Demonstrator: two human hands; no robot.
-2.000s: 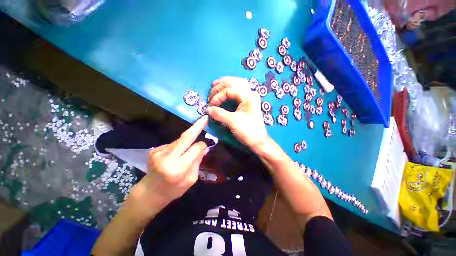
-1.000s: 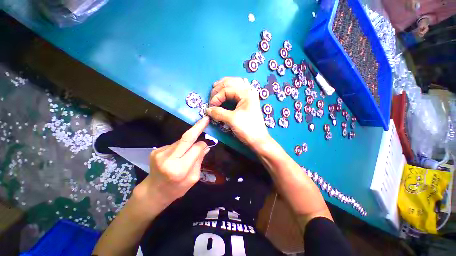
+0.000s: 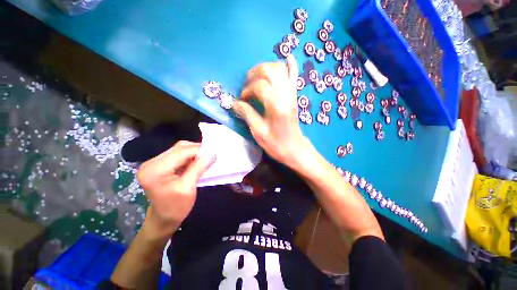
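My left hand (image 3: 176,180) pinches a white paper sheet (image 3: 225,154) between thumb and fingers, in front of the bench edge. My right hand (image 3: 271,102) is over the blue-green bench, thumb and fingers apart, one finger extended towards the far pieces; no held thing shows, and the surface under its palm is hidden. Just left of it lie a larger silver toothed disc (image 3: 212,89) and a smaller disc (image 3: 227,101). Many small round pieces, some with copper-red rings (image 3: 304,102), lie in pairs and loose beyond and right of my right hand.
A row of small discs (image 3: 385,201) runs along the near right edge. A blue tray (image 3: 450,107) packed with dark copper-brown pieces stands at the right, a small white block (image 3: 374,73) beside it. A white slotted tray (image 3: 455,170) and yellow bag (image 3: 491,207) are farther right.
My left hand has moved away from my right hand, down and left, with the paper sheet now unfolded to view. My right hand's fingers have opened. The camera view has shifted slightly.
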